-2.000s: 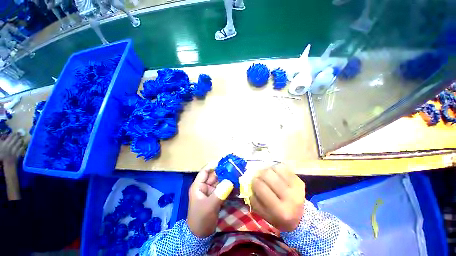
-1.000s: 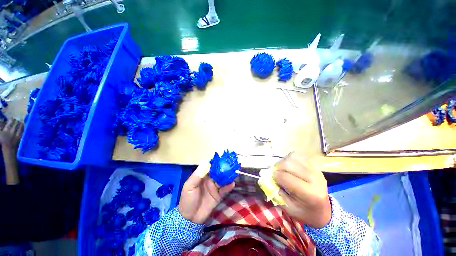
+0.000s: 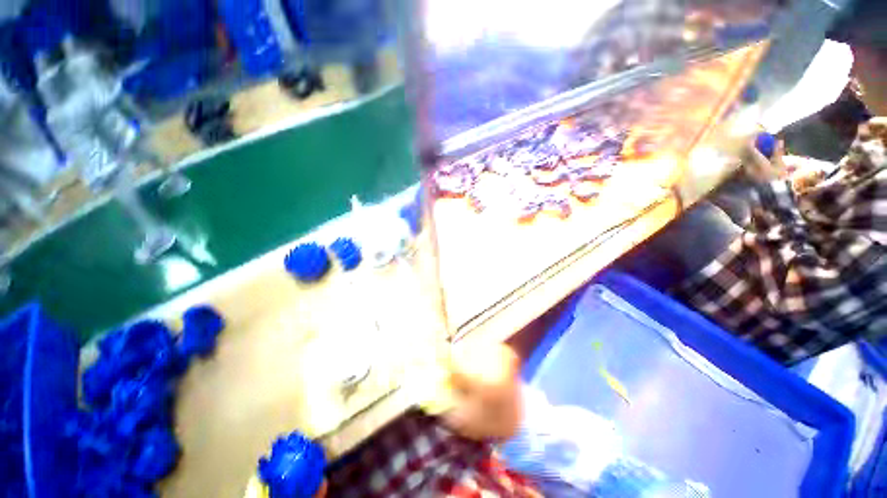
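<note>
A spiky blue hair piece (image 3: 292, 465) is at the bottom edge, left of centre. My left hand (image 3: 257, 487) is almost wholly cut off by the edge; only a yellow-covered fingertip and a bit of finger show around the piece, which it holds. My right hand (image 3: 486, 391) is blurred at the bench's front edge, right of the piece and apart from it. Yellow shows at its fingertips. Whether it still holds the thin pale stick cannot be seen.
Blue hair parts lie piled (image 3: 131, 389) beside the blue crate (image 3: 29, 409). Two more (image 3: 307, 262) lie at the back. The clear-sided box (image 3: 443, 263) holds dark spiky parts under orange light. A white-lined blue bin (image 3: 836, 428) is at right, beside another person in checked clothing (image 3: 817, 253).
The view has swung to the right, bringing the box, right bin and another person into view. The blue piece and my left hand now sit at the bottom edge; my hands appear farther apart.
</note>
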